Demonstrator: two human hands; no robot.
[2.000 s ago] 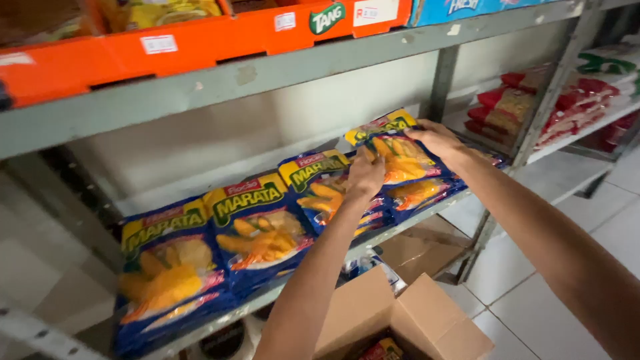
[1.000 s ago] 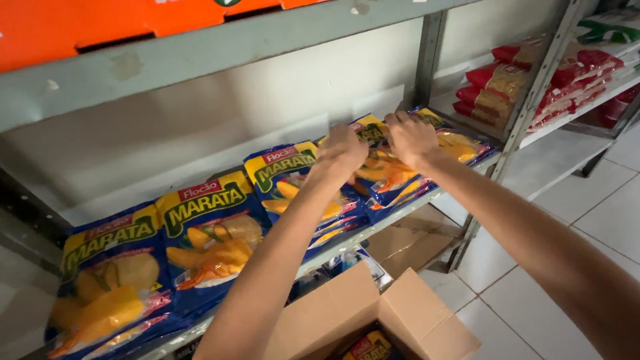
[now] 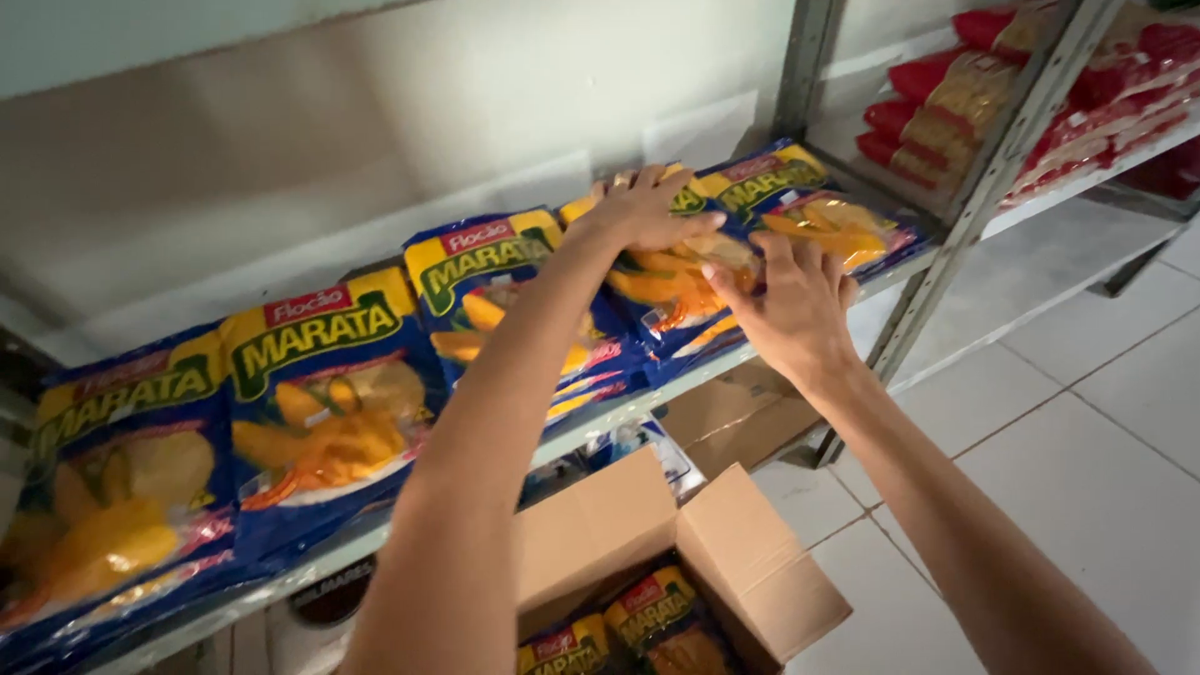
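Blue and yellow Maratá Flocão packets (image 3: 328,384) lie face up in a row of stacks along a grey metal shelf. Flat across the upper part of the fourth stack rests my left hand (image 3: 647,216), fingers apart. My right hand (image 3: 797,300) touches the lower right part of that same packet (image 3: 680,281), thumb and fingers spread. Neither hand grips anything. Just right of my hands is the last packet (image 3: 816,211), beside the shelf post. Below the shelf, an open cardboard box (image 3: 600,525) holds more such packets (image 3: 661,619).
The shelf's front edge (image 3: 694,380) and a perforated metal post (image 3: 994,206) border the stacks. Red-ended bags (image 3: 947,103) are piled on the neighbouring shelf. Another cardboard box (image 3: 741,412) stands underneath, over white floor tiles (image 3: 1059,497).
My left hand has moved onto the top of the fourth packet, and my right hand has come down from the packets' upper edge to its lower right side. The view has shifted closer to the shelf.
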